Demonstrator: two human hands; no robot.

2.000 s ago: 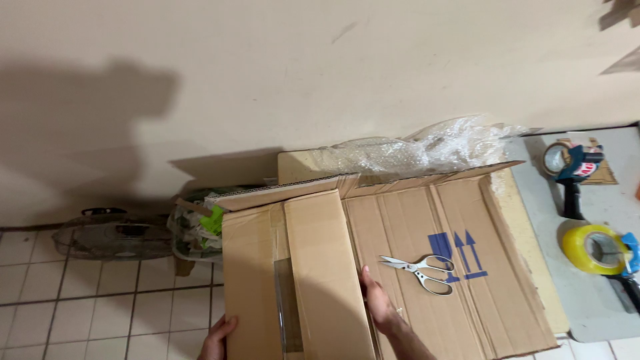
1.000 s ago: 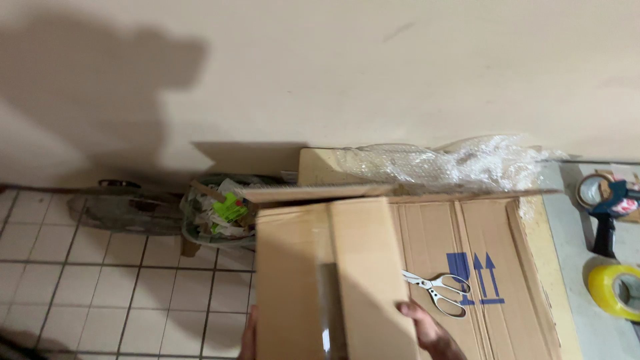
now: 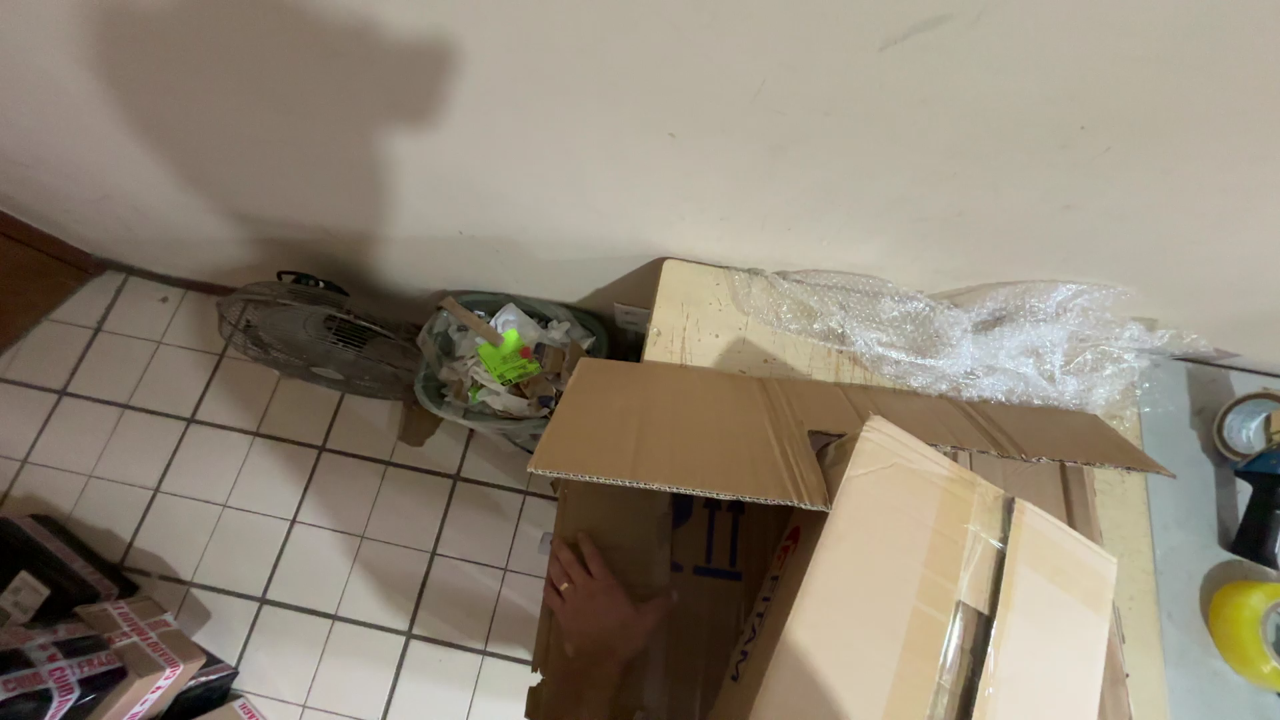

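My left hand (image 3: 600,610), with a ring on one finger, lies with its fingers spread against the inner side of a large open cardboard box (image 3: 680,430). Dark blue printed marks show on cardboard inside it. A smaller cardboard box (image 3: 900,560), closed with clear tape along its seam, is tilted over the right part of the large one. My right hand is out of view. The scissors seen earlier are hidden or out of view.
Bubble wrap (image 3: 970,330) lies along the back of a yellowish table (image 3: 700,310). A filled waste bin (image 3: 430,370) and a fan (image 3: 320,340) stand by the wall. Taped packages (image 3: 130,650) sit at lower left. A yellow tape roll (image 3: 1245,630) and a tape dispenser (image 3: 1260,510) are at right.
The smaller box has moved right and now tilts. The large box's flap and interior show at left, with my left hand inside. My right hand has left the view.
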